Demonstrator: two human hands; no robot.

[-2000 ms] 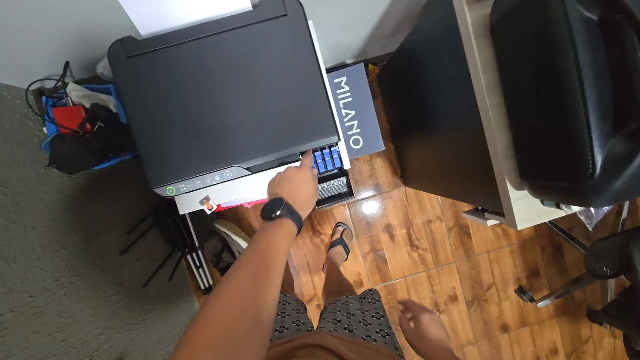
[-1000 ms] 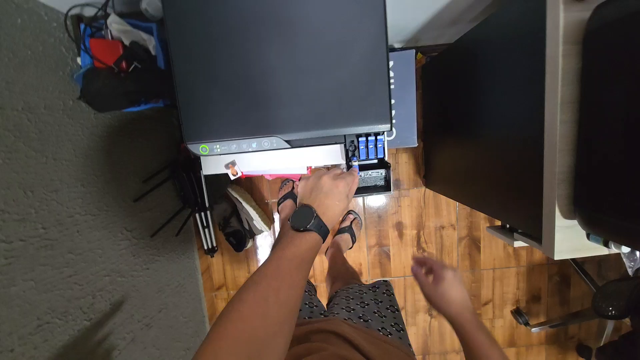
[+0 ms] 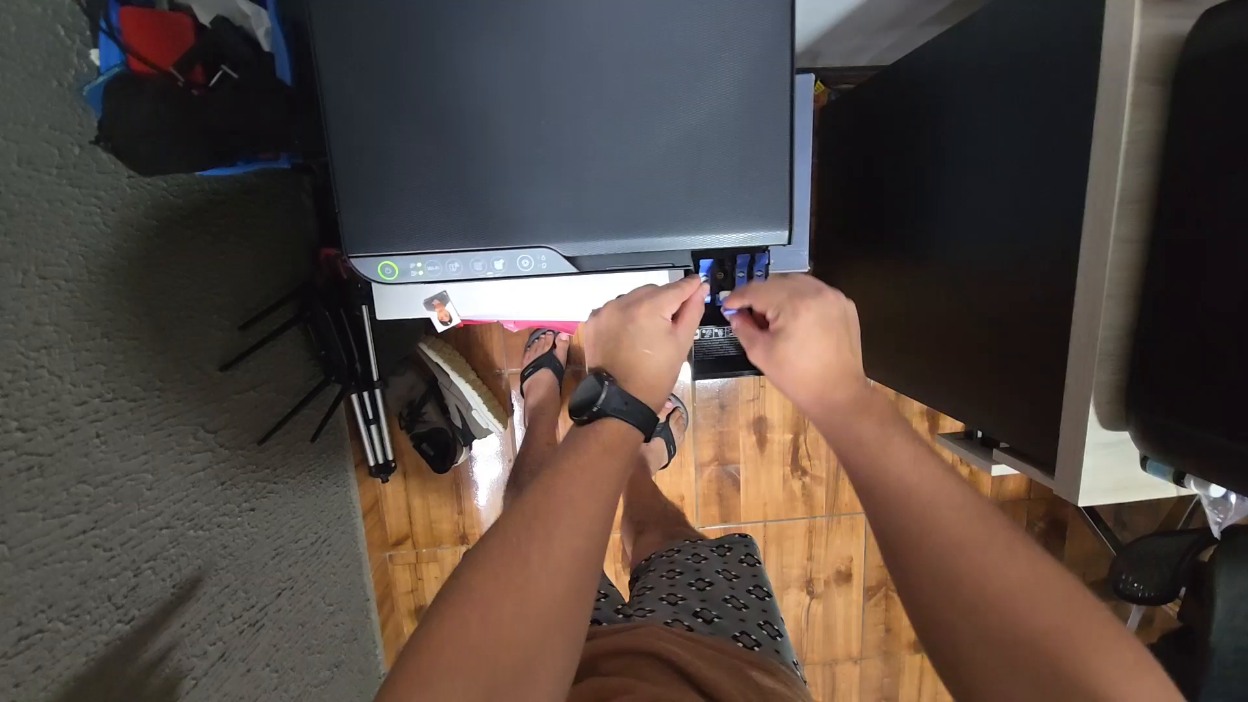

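Note:
A black ink tank printer (image 3: 556, 127) has its ink compartment exposed at the front right corner, with blue tank caps (image 3: 751, 266) in a row. One position between the caps shows a dark ink port (image 3: 721, 276). My right hand (image 3: 804, 336) pinches a small blue cap (image 3: 729, 311) just below that port; whether the cap is still attached is hidden. My left hand (image 3: 643, 327), with a black watch on the wrist, has thumb and forefinger together beside the leftmost blue cap (image 3: 706, 267); its grip is unclear. The compartment's black cover (image 3: 726, 353) hangs down below my fingers.
White paper (image 3: 546, 294) and a small photo (image 3: 442, 310) lie under the control panel. A folded tripod (image 3: 366, 390) and shoes (image 3: 453, 395) stand at left, below a blue basket (image 3: 102, 83). A dark-sided desk (image 3: 955, 214) stands at right, above a tiled floor (image 3: 780, 458).
My right hand has risen from beside my legs to the ink compartment and taken hold of a blue cap. The row of blue caps now shows a gap. The view has moved closer.

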